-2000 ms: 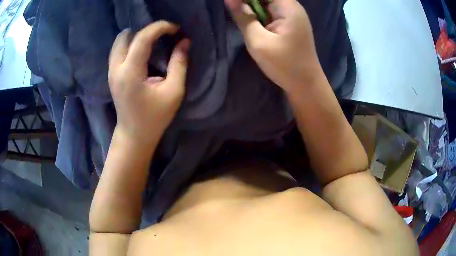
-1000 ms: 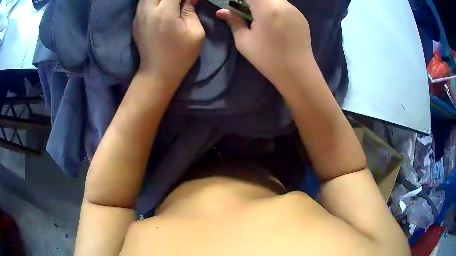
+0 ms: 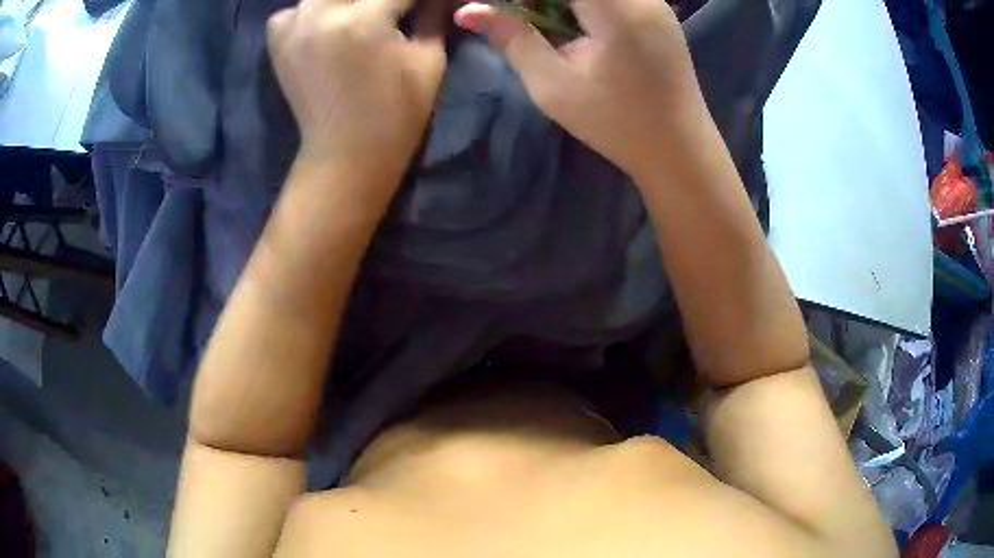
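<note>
The dark grey jacket lies bunched over the table edge and hangs down over my lap. My left hand is at the top edge of the picture, on the cloth, with its fingers curled in and partly cut off. My right hand is just right of it and holds the green thread snips between thumb and fingers. The snips are partly hidden and blurred, and their blades cannot be made out. No thread end can be seen.
The white table top shows at right and again at far left. An open cardboard box and plastic bags are below the table at right. A red-orange bag is at far right. A dark rack stands at left.
Since two seconds ago my left hand has moved up and closed its fingers on the cloth. Both hands are now close together at the top edge. The cloth has shifted.
</note>
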